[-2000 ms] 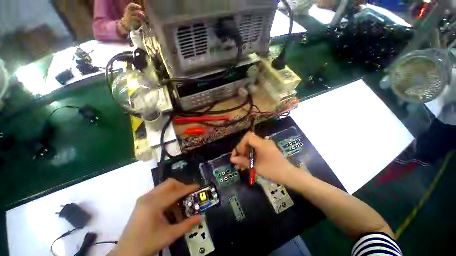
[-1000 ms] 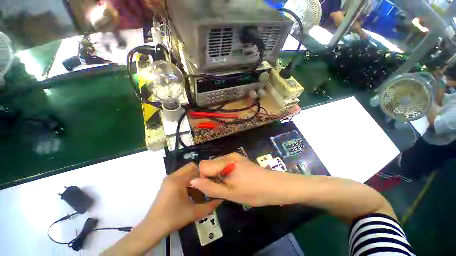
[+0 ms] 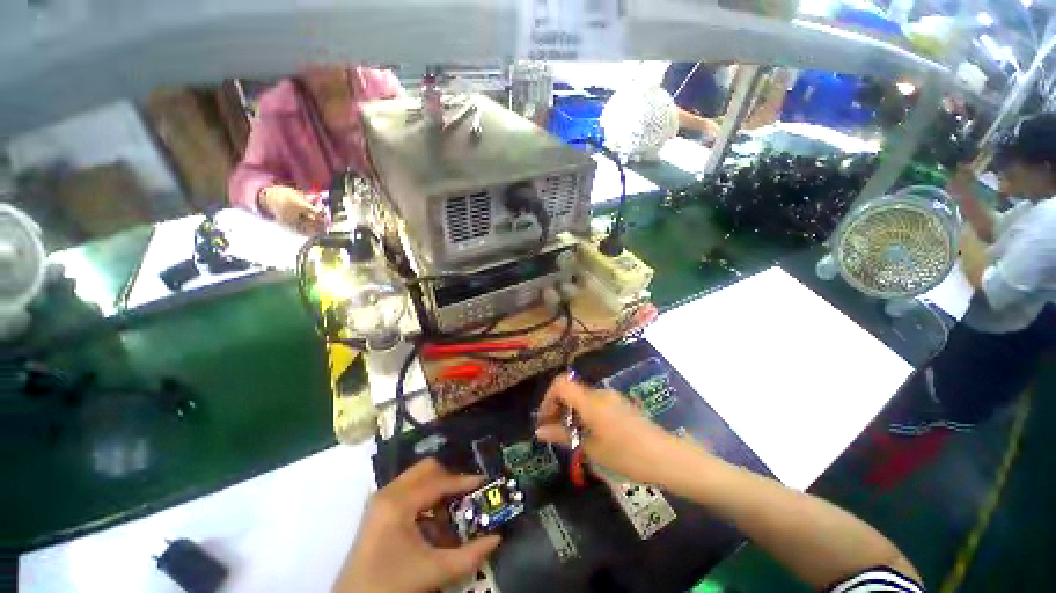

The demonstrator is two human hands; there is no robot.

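Observation:
My left hand (image 3: 411, 535) holds the open circuit board (image 3: 491, 505) by its edges, its yellow transformer facing up, above the black test panel (image 3: 602, 535). My right hand (image 3: 596, 426) grips a slim pen-like tool (image 3: 576, 461) with a red end pointing down, to the right of the board and apart from it. The tool's other end is too blurred to make out. A black power adapter (image 3: 191, 566) lies on the white sheet at the lower left. Cream sockets (image 3: 645, 510) and small green boards (image 3: 652, 395) are set in the panel.
A vented instrument box (image 3: 486, 185) stands above a grey meter (image 3: 498, 293) behind the panel. Red clips (image 3: 461, 371) and black cables lie on the shelf. A glass bulb (image 3: 376, 310) is at its left. A fan (image 3: 895, 246) and people are beyond.
My right hand has moved right, away from the board and my left hand, with the red end now pointing down. The view has tilted up, showing more of the hall.

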